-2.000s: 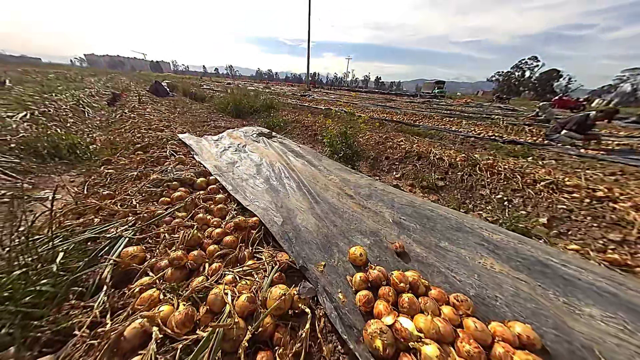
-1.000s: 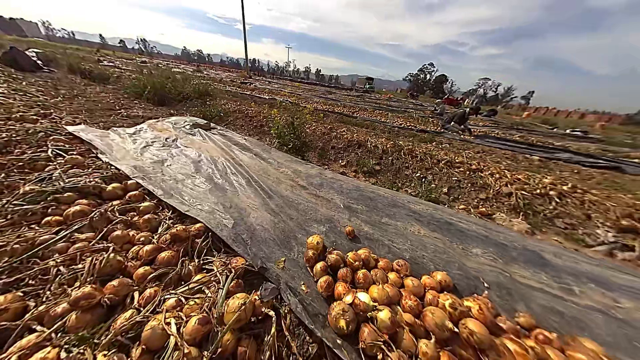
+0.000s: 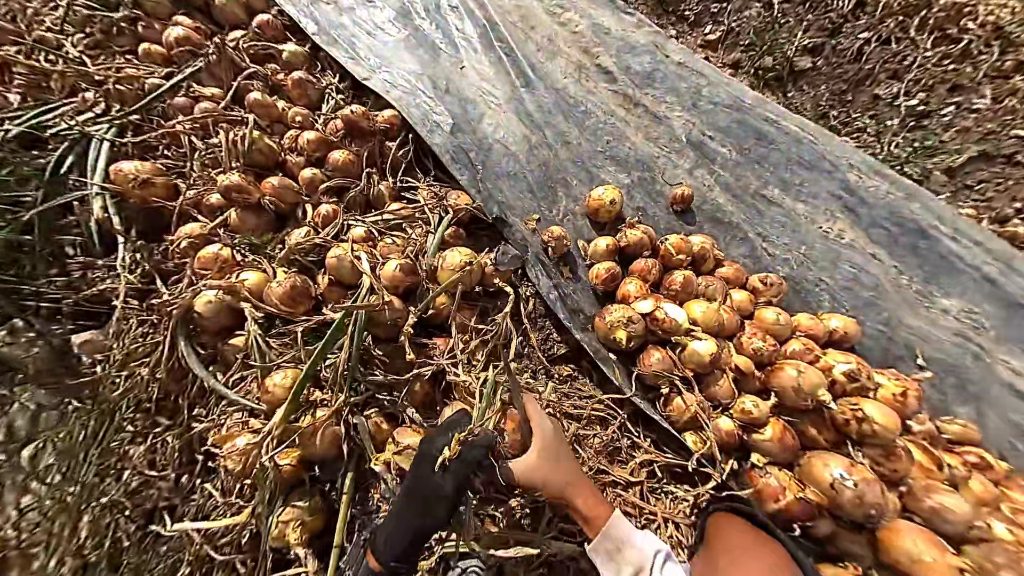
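My left hand (image 3: 448, 464), in a black glove, is at the lower middle, closed around dry onion leaves (image 3: 486, 396). Right beside it my bare right hand (image 3: 548, 452) grips a dark, narrow blade (image 3: 516, 396), probably a knife, that points up; its handle is hidden in the hand. An onion (image 3: 513, 432) shows between the two hands; which hand touches it, I cannot tell. Many onions with dry tops (image 3: 288, 293) lie on the ground to the left and ahead. To the right, a heap of trimmed onions (image 3: 796, 384) rests on a grey plastic sheet (image 3: 720, 160).
A small onion (image 3: 681, 198) sits apart on the sheet above the heap. Bare soil with dry debris (image 3: 896, 80) runs along the sheet's far side. Long green leaves (image 3: 100, 176) lie at the left. My bent knee (image 3: 740, 544) is at the bottom edge, close to the heap.
The view has tilted strongly down, away from the field and sky. Both hands are now in view, at the onions left of the sheet; neither showed in the earlier frames.
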